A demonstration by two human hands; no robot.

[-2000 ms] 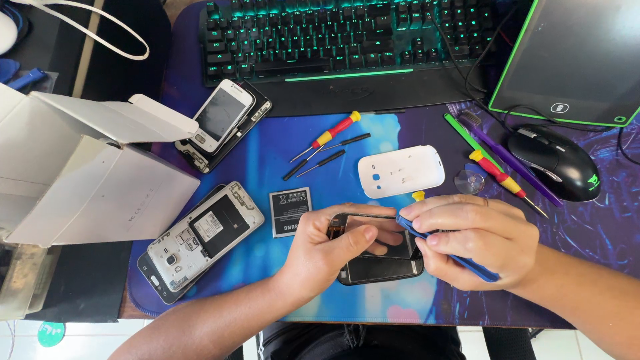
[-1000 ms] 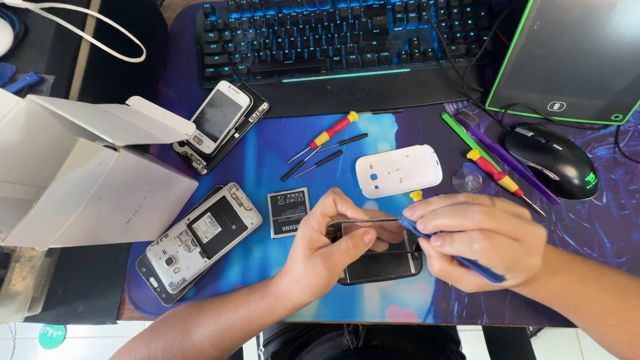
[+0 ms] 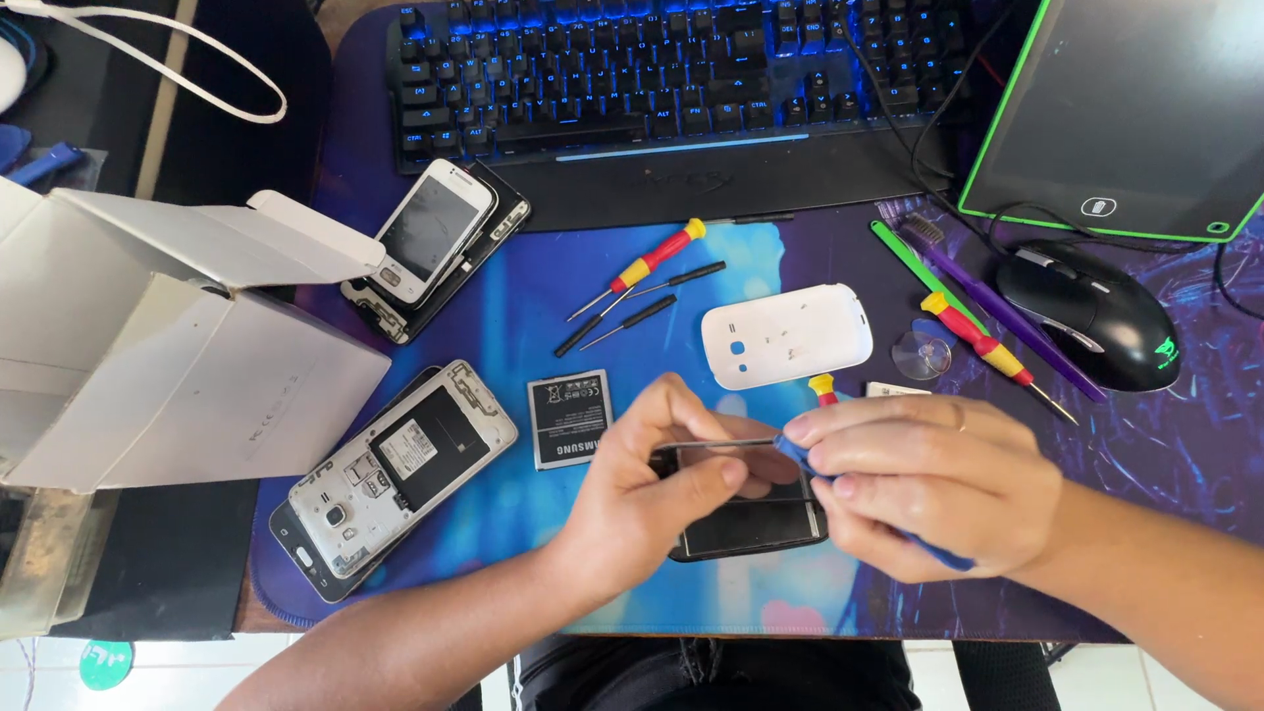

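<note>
My left hand grips a thin phone part, seen nearly edge-on, above the mat. My right hand holds a blue plastic pry tool with its tip at the part's right end. Under both hands lies a dark phone piece, partly covered by the fingers. A Samsung battery is just left of my left hand. Beyond the hands lies a white phone back cover, and a yellow-capped screwdriver is half hidden by my right hand.
A disassembled phone and a white box are at left, a small white phone behind. Several screwdrivers lie below the keyboard. At right are a purple brush, a suction cup, a mouse and a green-framed tablet.
The held part, showing its flat face two seconds ago, has been tilted nearly edge-on. The blue tool stays at its right end. The keyboard light has turned from green to blue.
</note>
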